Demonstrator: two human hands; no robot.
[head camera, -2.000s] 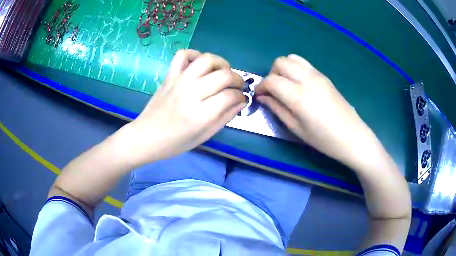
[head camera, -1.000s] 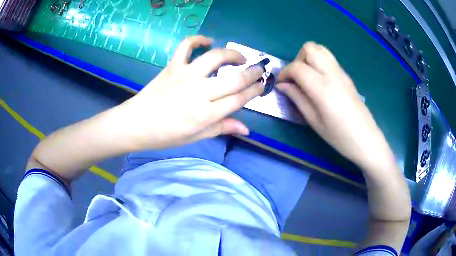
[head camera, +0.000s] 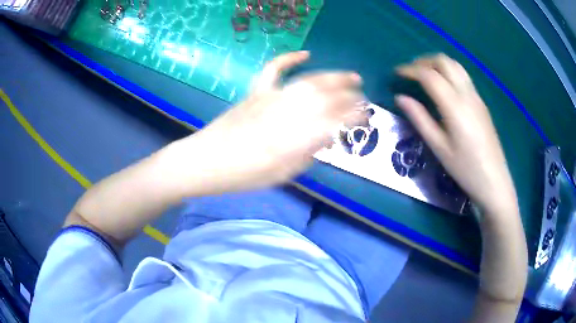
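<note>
A flat silver fixture plate (head camera: 385, 173) lies on the dark green surface, with round cutouts showing; glare whitens much of it. My left hand (head camera: 284, 123) is blurred over the plate's left end and hides that part; whether its fingers hold anything cannot be told. My right hand (head camera: 458, 117) is raised over the plate's right end, thumb and fingers apart, with nothing seen in it. A heap of copper-coloured rings (head camera: 271, 16) lies on the bright green mat (head camera: 189, 53), beyond my left hand.
A smaller heap of darker rings (head camera: 120, 9) is farther left on the mat. A stacked pinkish block (head camera: 47, 14) is at the far left. Another three-circle fixture (head camera: 549, 208) stands at the right, beside a glossy clear pack (head camera: 559, 265). The blue edge line (head camera: 391, 226) runs in front.
My right hand has opened and lifted off the plate. My left hand has shifted over the plate's left end. More of the plate's cutouts show. The view has shifted, and one dark fixture has left it.
</note>
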